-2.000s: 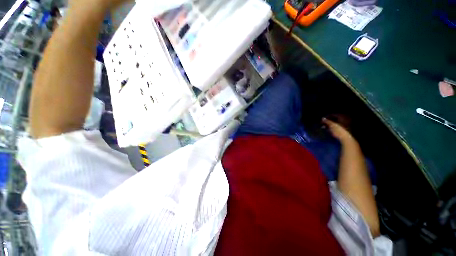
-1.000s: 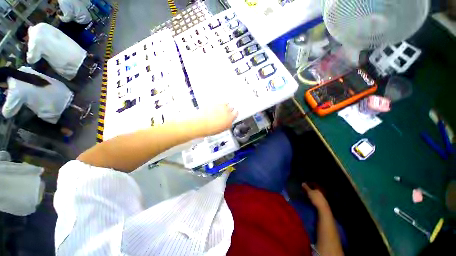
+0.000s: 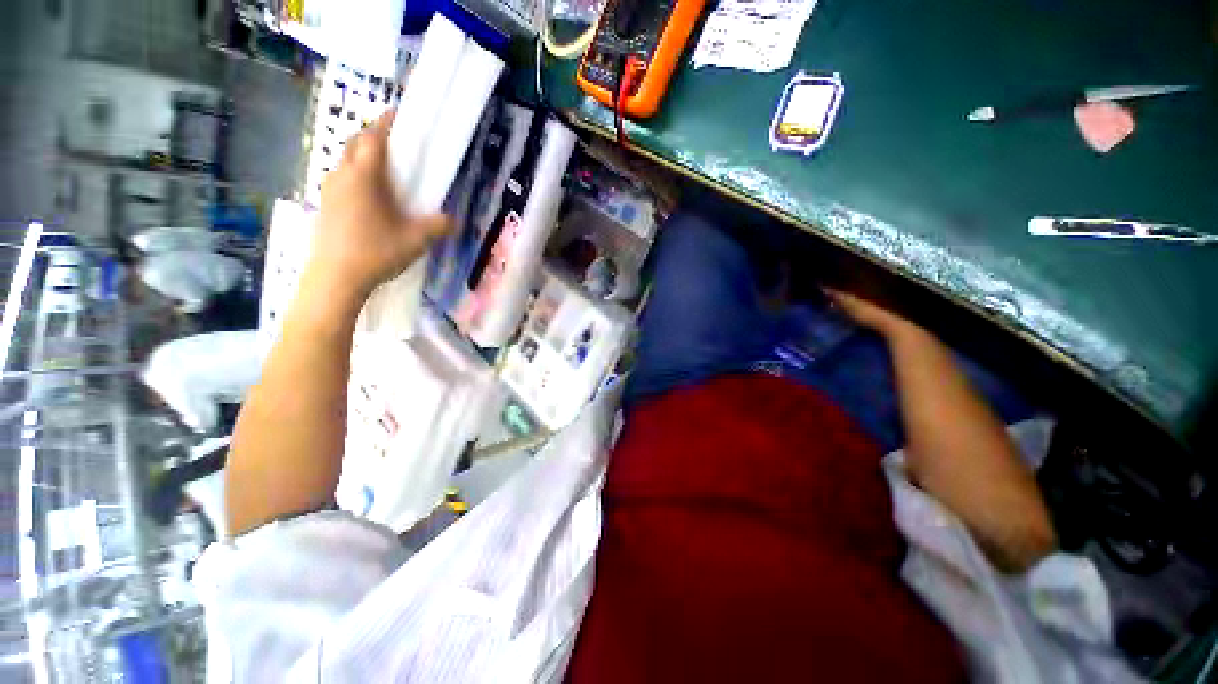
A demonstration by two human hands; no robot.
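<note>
My left hand (image 3: 371,211) is at the near edge of the stacked white foam trays (image 3: 441,118), thumb spread from the fingers. It overlaps the tray edge, but blur hides whether it grips. My right hand (image 3: 858,310) is low beside my thigh, under the bench edge, dark and partly hidden; its hold cannot be told. A square smartwatch case (image 3: 807,112) with a pale screen lies on the green mat (image 3: 935,174), away from both hands.
The orange multimeter (image 3: 639,54) and a paper label sheet (image 3: 755,32) lie at the back. A pink piece (image 3: 1103,124), thin tweezers (image 3: 1022,112) and a white slim tool (image 3: 1122,229) lie right. An open lower tray (image 3: 568,341) holds small parts. Workers in white are far left.
The view has swung down and towards the bench. The top tray, seen broad and flat a second ago, now shows narrow and edge-on, with my left hand at its edge. My right hand stays low.
</note>
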